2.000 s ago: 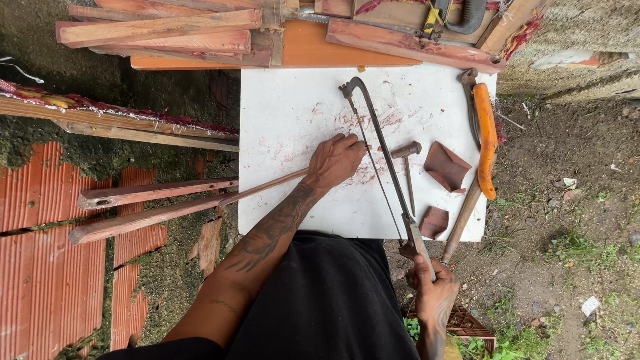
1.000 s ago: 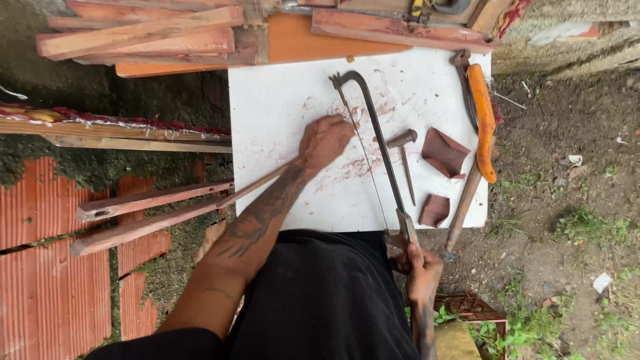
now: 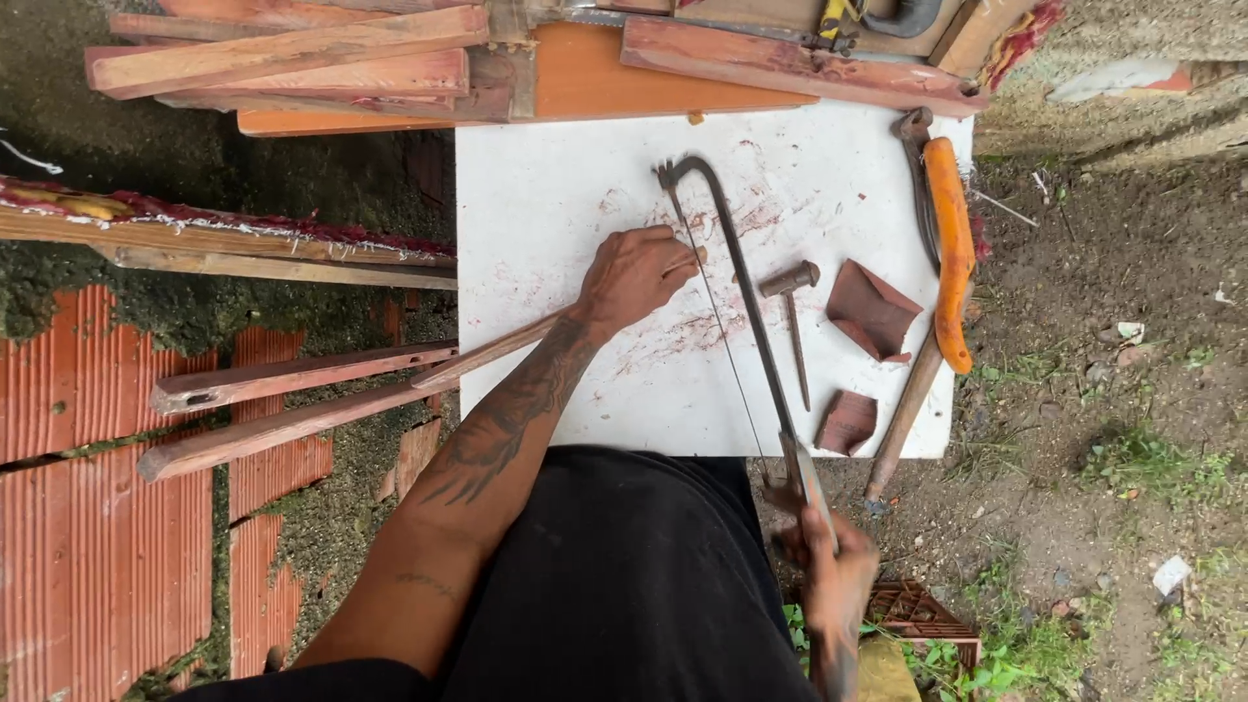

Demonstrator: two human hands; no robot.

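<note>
My left hand [image 3: 634, 278] is closed around a thin wooden strip [image 3: 507, 341] on the white board [image 3: 526, 214], near the strip's right end. My right hand [image 3: 829, 561] grips the handle of a hacksaw [image 3: 746, 263] at the board's near edge. The saw's blade runs across just right of my left fingers, against or very near the strip's tip; contact is unclear. A hammer-like metal tool with a tapered shank [image 3: 795, 312] lies right of the saw. Beside it are a large piece of reddish sandpaper [image 3: 871, 310] and a smaller one [image 3: 846, 422].
Pincers with an orange handle [image 3: 951, 249] and a wooden handle [image 3: 907, 414] lie along the board's right edge. Wooden pieces [image 3: 292, 54] are piled at the upper left. A reddish beam [image 3: 780, 63] crosses behind. Two wooden bars [image 3: 292, 378] stick out left. A crate [image 3: 921, 614] stands lower right.
The saw and my right hand have shifted slightly relative to the board, while my left hand keeps hold of the strip. The other tools and the sandpaper have stayed in place.
</note>
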